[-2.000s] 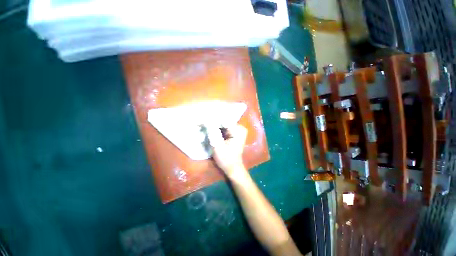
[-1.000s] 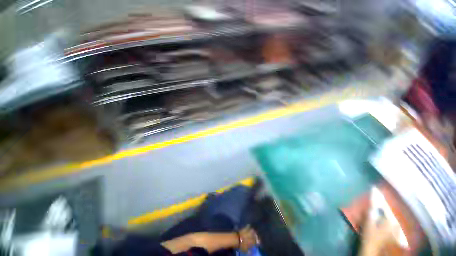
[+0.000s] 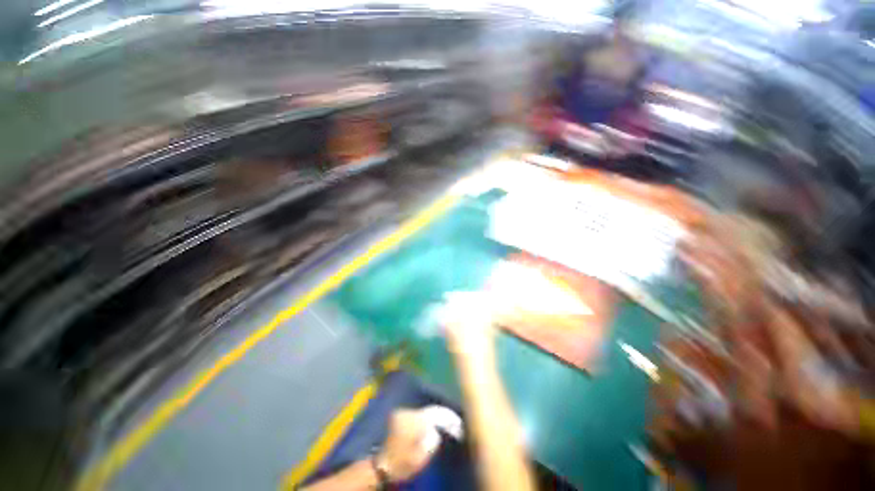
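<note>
The frame is strongly blurred. An orange work pad [image 3: 579, 334] lies on the green mat [image 3: 566, 417], with a white wipe or paper [image 3: 537, 292] on it. My right hand [image 3: 468, 315] is over the mat at the pad's left edge, beside the white wipe; a pale blur surrounds its fingertips. My left hand [image 3: 413, 446] is low over my lap, off the bench, fingers curled, with a white patch at the fingertips. Whether either hand holds something is too blurred to tell. A large white tray [image 3: 590, 221] lies behind the pad.
Orange fixtures [image 3: 768, 355] stand in a blurred group at the right. A thin pale metal piece [image 3: 638, 360] lies on the mat beside them. A person [image 3: 595, 105] is across the bench. A yellow-lined grey floor [image 3: 249, 384] and blurred racks [image 3: 192, 192] are at the left.
The view has swung round, bringing the bench toward the centre. My right hand has moved from the white wipe to the pad's left side. My left hand remains over my lap.
</note>
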